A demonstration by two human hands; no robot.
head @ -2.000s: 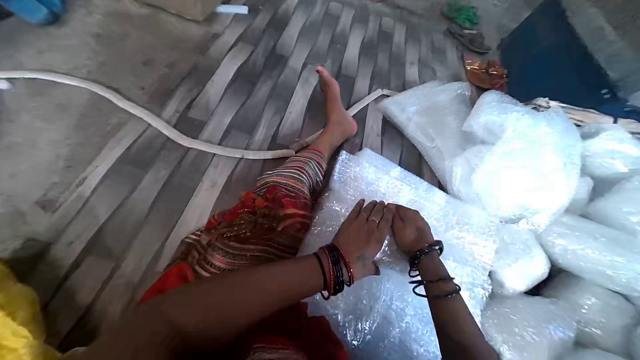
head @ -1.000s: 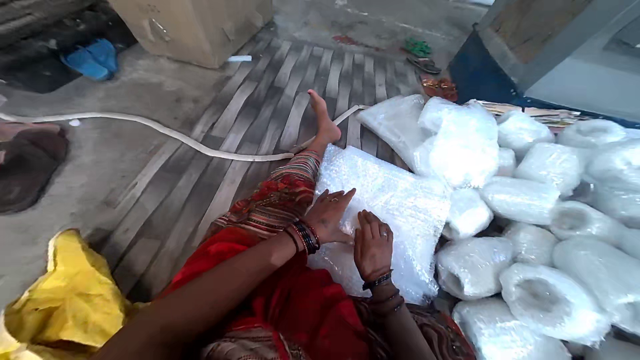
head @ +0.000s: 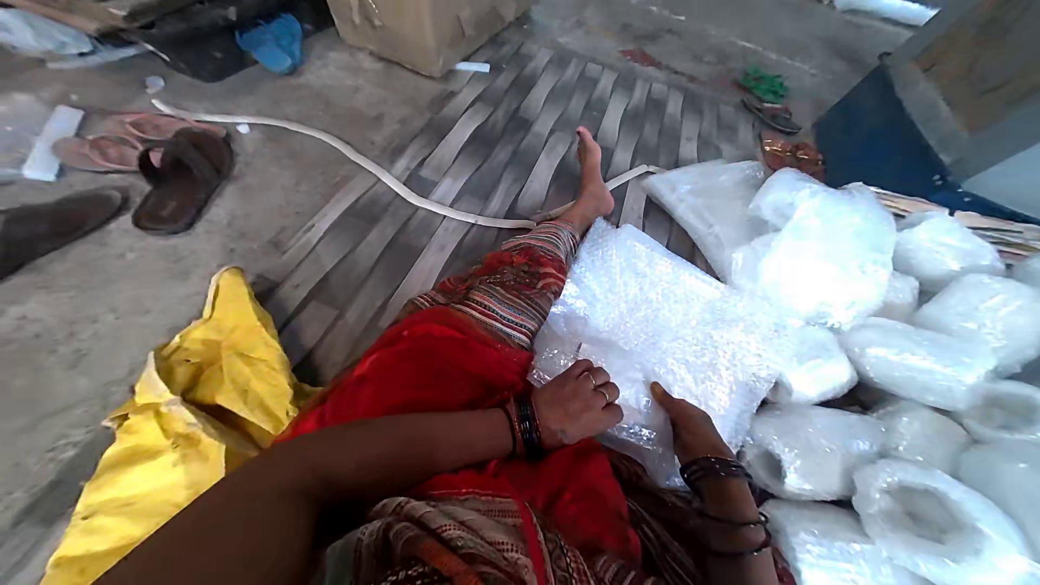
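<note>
A sheet of clear bubble wrap [head: 674,317] lies flat beside and partly over my lap, to the right of my outstretched leg. My left hand [head: 578,404], with rings and dark bangles, is curled at the near edge of the wrap; its fingertips are hidden, so its hold is unclear. Just to the right, my right hand [head: 686,422] rests on the same sheet with the thumb pointing forward; its other fingers are hidden. A small folded piece of clear plastic [head: 621,378] lies between and ahead of the hands.
Many bubble-wrapped bundles [head: 918,357] are heaped at the right. A yellow sack [head: 187,406] lies at the left. A pale cord [head: 366,162] crosses the patterned floor mat [head: 504,146]. Brown sandals [head: 183,179], a cardboard box [head: 431,32] and a dark blue base [head: 894,130] stand farther off.
Both hands have drawn closer to my body along the bubble wrap. The left hand, spread flat earlier, is now curled. The view has shifted, showing more of the floor at the left.
</note>
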